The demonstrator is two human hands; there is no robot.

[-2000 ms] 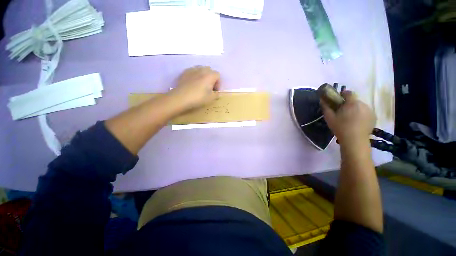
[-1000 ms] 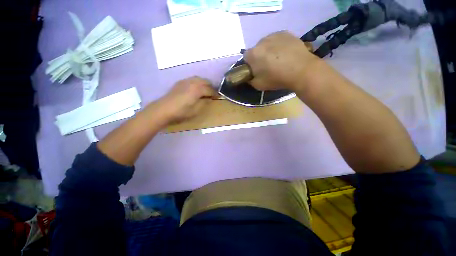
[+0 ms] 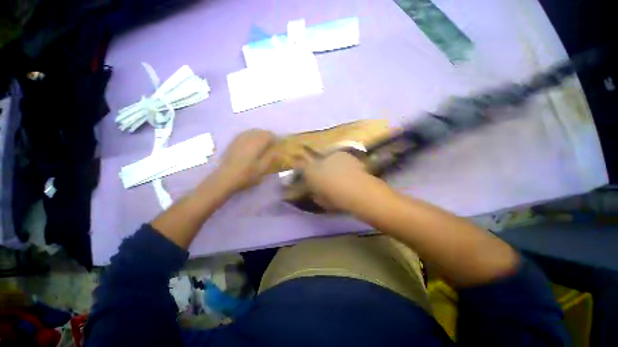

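Note:
A tan card template lies on the lilac table, with a white fabric piece showing at its near edge. My left hand is at the template's left part, fingers closed on its near side; blur hides exactly what they pinch. My right hand grips the iron, which is blurred and mostly covered by the hand, at the near edge of the template. The black hose runs from the iron to the upper right.
White cut panels and a banded bundle lie beyond the template. A tied bundle of strips and finished strips lie left. A green strip lies far right. A yellow crate stands below.
The iron moved from the template's far edge to its near edge. The left hand stays at the template's left part. The hose swung lower, uncovering the green strip. The camera view shifted.

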